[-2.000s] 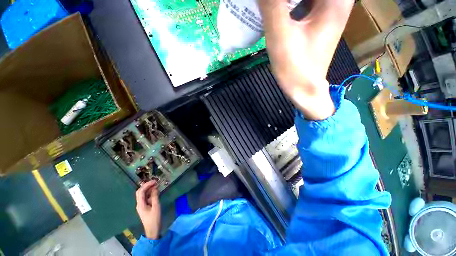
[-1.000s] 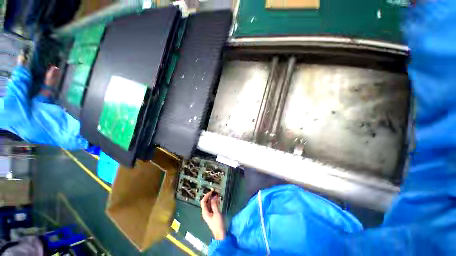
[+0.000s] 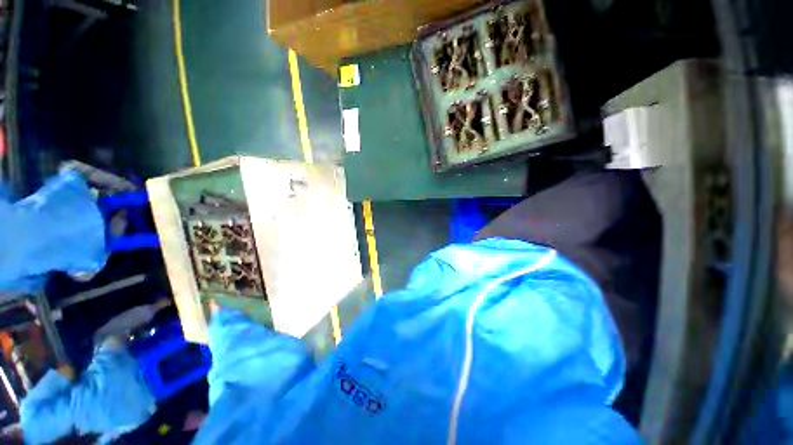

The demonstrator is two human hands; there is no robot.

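Note:
A four-opening carrier fixture with brown clamps point(image 3: 224, 252) lies inside a pale, open-topped box or stand point(image 3: 300, 243) at left. My left sleeve reaches to the near edge of this box. Only a small, blurred bit of my left hand point(image 3: 214, 307) shows there, just below the carrier, and its grip is hidden. Another four-opening carrier point(image 3: 491, 87), grey-green with brown clamps, lies at the top, right of centre, beside my legs. No circuit board can be made out in either carrier. My right hand is out of the picture.
A cardboard box point(image 3: 348, 26) stands at the top edge. The conveyor's pale side point(image 3: 678, 226) runs down the right, with a white block on it. Another person's blue sleeves point(image 3: 54, 230) and a hand show at left, near blue bins point(image 3: 174, 361). Yellow lines mark the green floor.
The view has swung left and down, away from the conveyor bed and black trays. My left hand has moved from the carrier beside my legs to the pale box. My right arm has dropped from sight.

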